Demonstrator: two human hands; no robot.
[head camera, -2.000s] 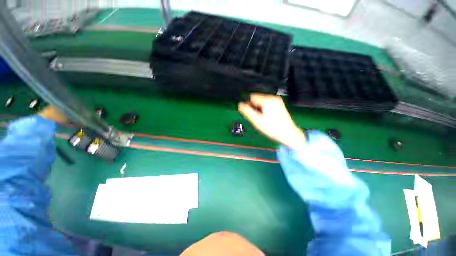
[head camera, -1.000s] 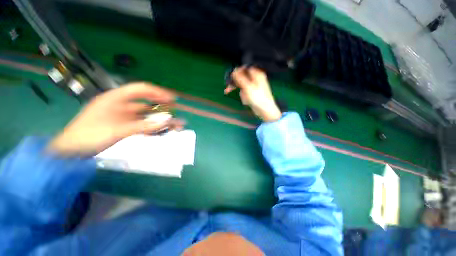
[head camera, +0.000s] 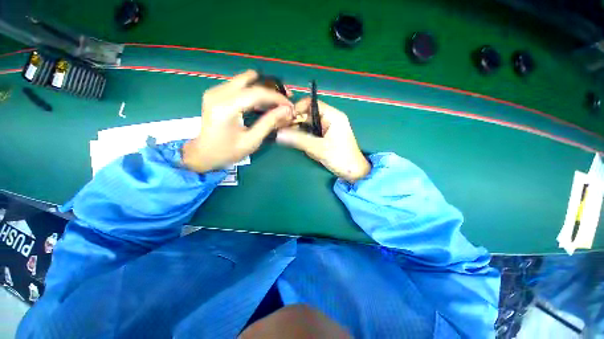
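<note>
My left hand (head camera: 232, 122) holds a round black device unit (head camera: 270, 85), mostly hidden behind its fingers. My right hand (head camera: 328, 136) meets it at the fingertips over the bench mat. A thin black stick, perhaps tweezers (head camera: 314, 109), stands up between the thumb and fingers of my right hand. A small gold-coloured part (head camera: 300, 118) shows at the right fingertips, touching or very near the left fingertips. Blur and fingers hide where exactly the small part sits.
Several black discs (head camera: 421, 47) lie on the belt. A ribbed black block with yellow-white tops (head camera: 66, 76) stands near the post foot at left. A dark short bar (head camera: 37, 98) and white sheets (head camera: 126, 140) lie on the mat. White papers with a marker (head camera: 581, 210) are far right.
My right hand has come back from the belt with the thin black stick. Both hands have met over the mat. The view has tilted down, and the black trays have left it.
</note>
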